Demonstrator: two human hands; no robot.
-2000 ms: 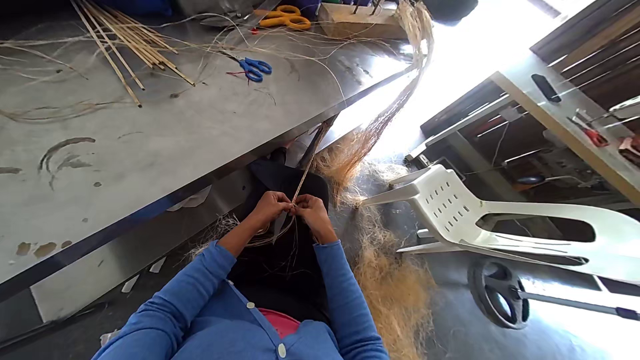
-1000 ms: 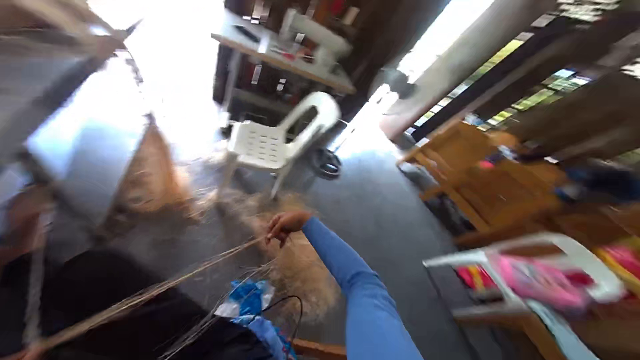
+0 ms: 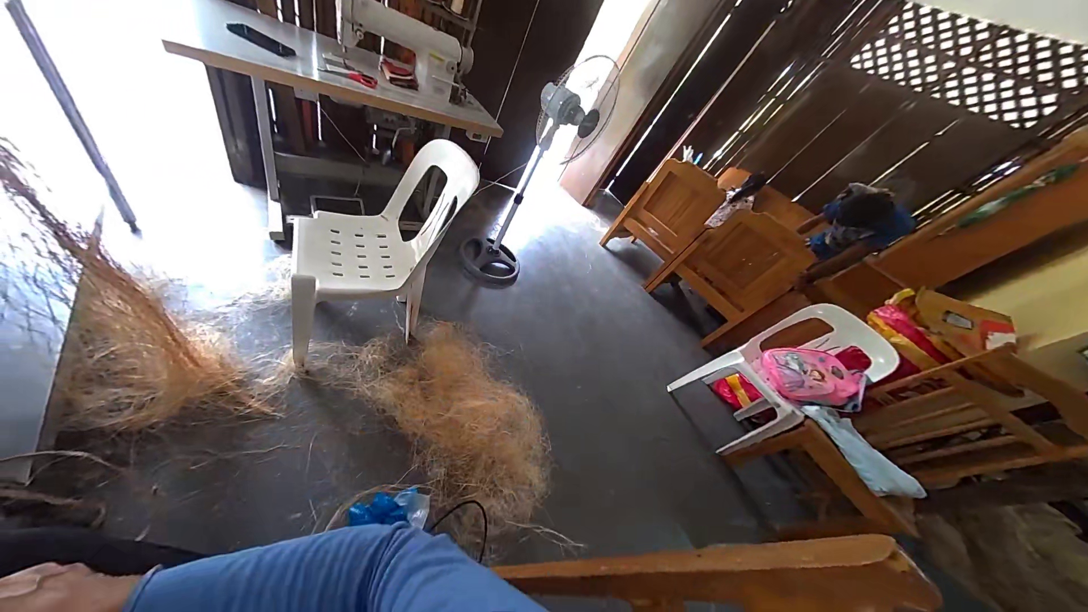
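Note:
At the bottom left corner, my right hand (image 3: pixel 68 586) is partly cut off by the frame edge; its fingers are hidden, so what it holds cannot be made out. The blue sleeve (image 3: pixel 323 569) runs from it to the right along the bottom. My left hand is out of view. A loose heap of tan plant fibers (image 3: pixel 476 416) lies on the dark floor beyond the sleeve. At the left, a long bundle of brown fibers (image 3: pixel 144 314) hangs down into another heap. Blue plastic (image 3: pixel 382 507) lies just past the sleeve, beside a thin black cable (image 3: pixel 476 503).
A white plastic chair (image 3: pixel 357 251) stands before a sewing machine (image 3: pixel 416 51) on its table. Right of it is a pedestal fan (image 3: pixel 518 187). Wooden desks (image 3: pixel 739 246) and another white chair with a pink bag (image 3: pixel 807 378) are at right. A wooden rail (image 3: pixel 705 565) crosses the bottom.
The view has swung far to the right since two seconds ago. My right hand, stretched out with strands one second ago, is now at the bottom left. My left hand has gone out of view.

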